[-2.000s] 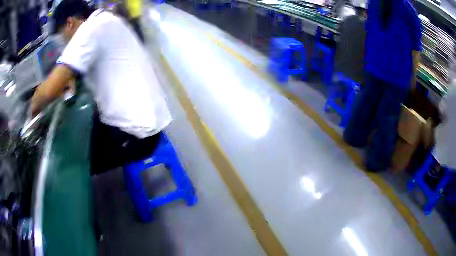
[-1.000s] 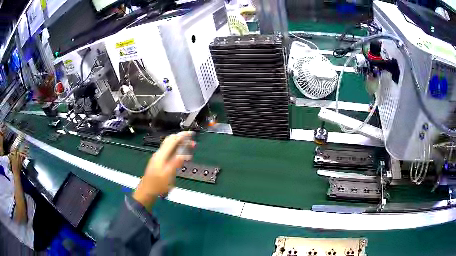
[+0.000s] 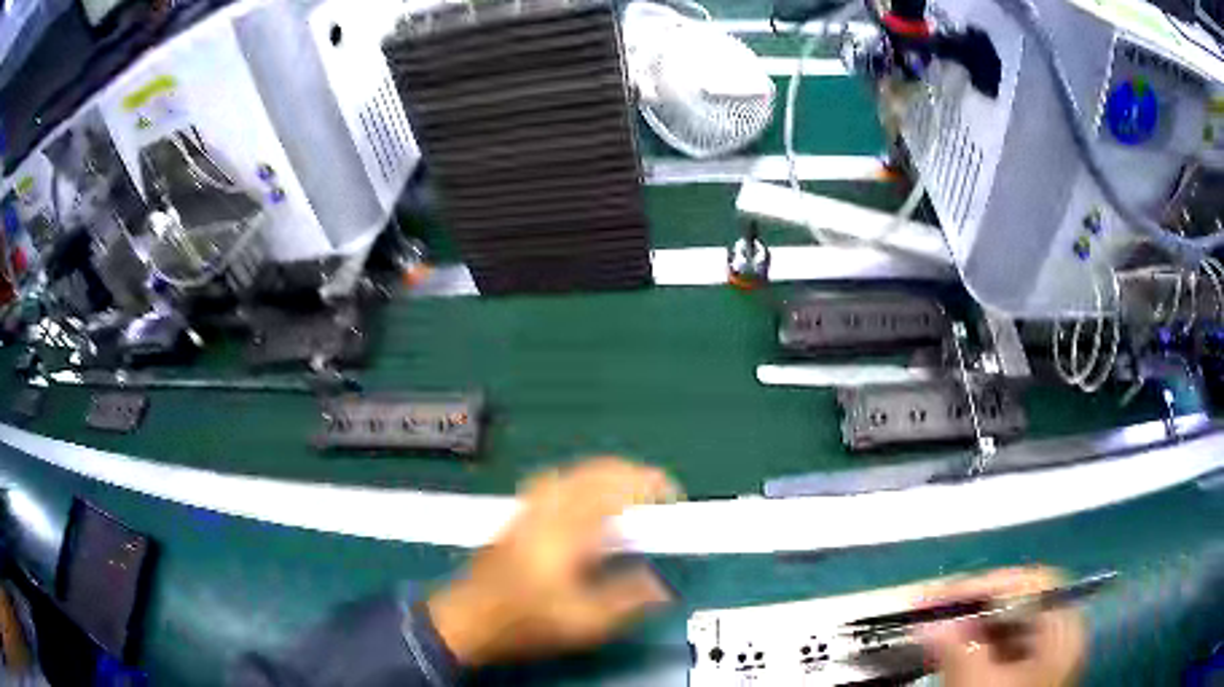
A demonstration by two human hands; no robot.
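Observation:
A white-looking fixture plate [image 3: 779, 642] with black holes lies on the green bench mat at the bottom right, cut off by the lower edge. My right hand [image 3: 1013, 631] is over its right part and holds dark, slim tweezers [image 3: 1074, 591], pointing across the plate. My left hand [image 3: 564, 557] is blurred, left of the plate and over the white rail, fingers bent. Something dark shows under its fingers; I cannot tell whether it is held.
A white rail [image 3: 336, 510] borders the green belt [image 3: 591, 389]. Dark fixture plates [image 3: 403, 423] sit on the belt at left and right [image 3: 926, 409]. Behind stand a dark fixture stack [image 3: 530, 161], a fan [image 3: 705, 87] and machines [image 3: 1040, 161]. A black tray [image 3: 104, 570] lies at left.
The view has swung from the aisle to the bench, then further right. My left hand has moved back from the belt towards the bench. My right hand with tweezers has come into view over the plate.

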